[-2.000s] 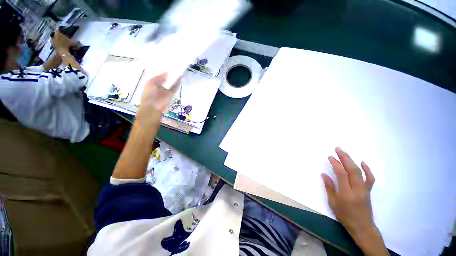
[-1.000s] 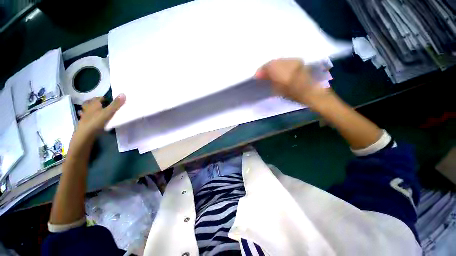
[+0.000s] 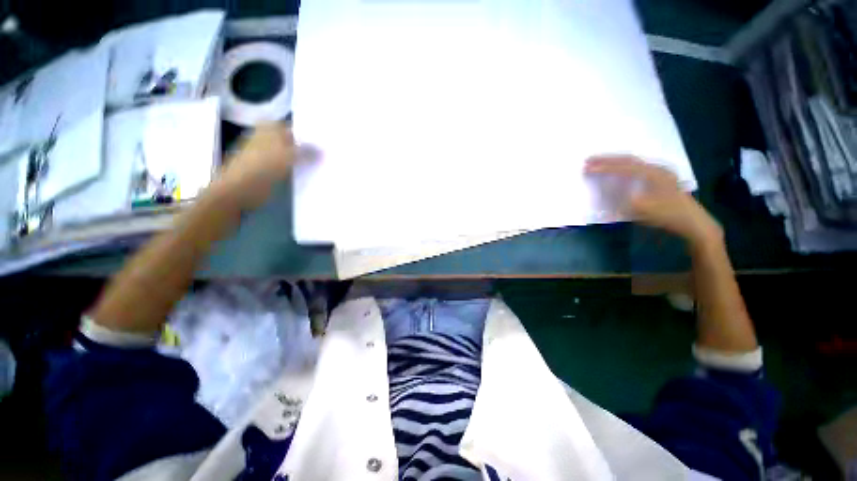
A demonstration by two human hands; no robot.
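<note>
A pile of large plain white card sheets [image 3: 451, 113] lies in front of me, with a tan board corner [image 3: 376, 260] showing under its front edge. My left hand [image 3: 258, 164] is blurred at the left edge of the pile, its fingertips by the edge. My right hand [image 3: 653, 195] is blurred at the front right corner, with its fingers over the white surface. Whether either hand pinches a sheet cannot be told.
A white tape roll [image 3: 227, 85] lies left of the pile. White panels with small wired modules [image 3: 179, 141] are stacked at the left. Upright paper stacks [image 3: 799, 141] stand at the right. A crumpled white plastic mass [image 3: 230, 343] is below the table edge at left.
The view has turned right, bringing the pile in front. The top sheet, lifted at its front by my right hand a second ago, now lies down. The pile's edges look more even.
</note>
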